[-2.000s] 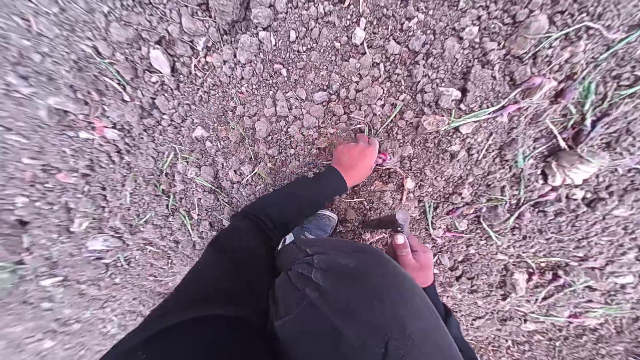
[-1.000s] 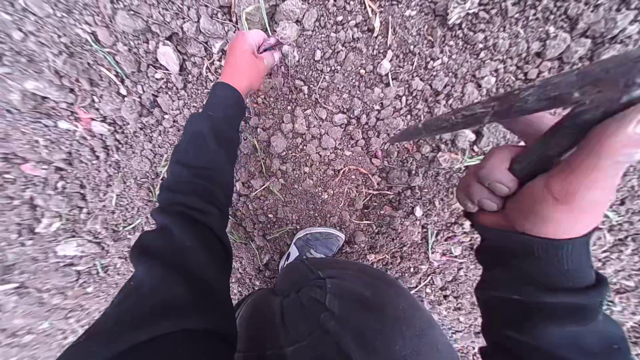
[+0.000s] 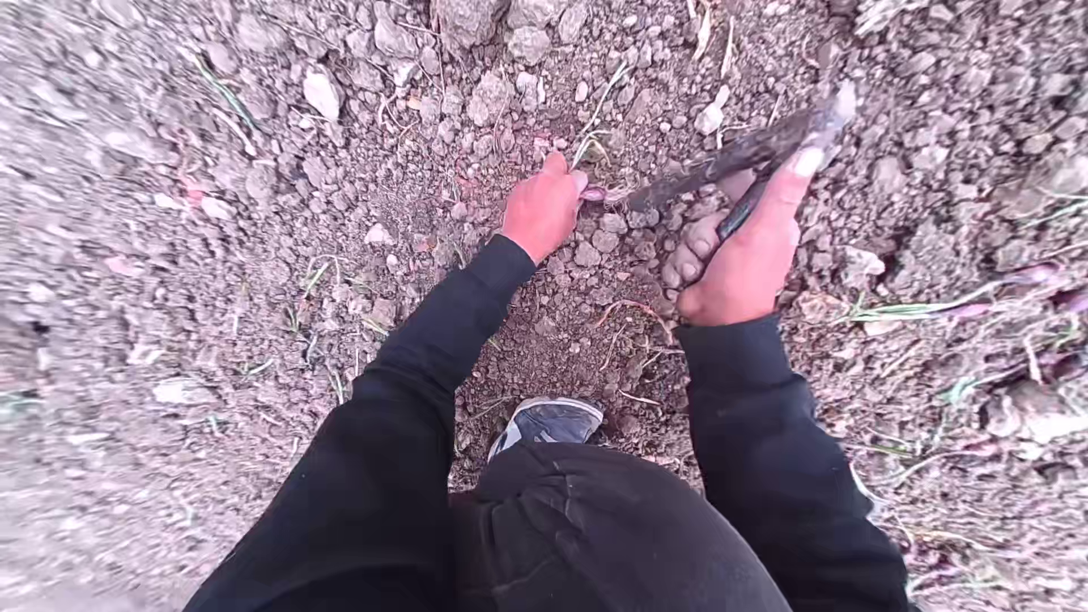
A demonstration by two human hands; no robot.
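Observation:
My left hand (image 3: 546, 206) pinches a small purple onion bulb (image 3: 595, 195) with thin roots, low over the loose soil. Pale green leaves (image 3: 605, 110) lie just above it; whether they belong to this bulb I cannot tell. My right hand (image 3: 748, 242) is wrapped around the dark handle of a hand hoe (image 3: 722, 161). The hoe's long soiled blade slants down to the left, and its tip is close to the bulb's roots. The fingers partly hide the handle.
Cloddy soil with stones surrounds both hands. Several pulled onions (image 3: 960, 310) with green leaves lie at the right. A large clod (image 3: 470, 19) sits at the top, a pale stone (image 3: 321, 92) at the upper left. My shoe (image 3: 552, 422) stands below, between the arms.
My left hand has moved right and toward me from the upper left, and a bulb now shows at its fingertips. The hoe and my right hand have come in beside it.

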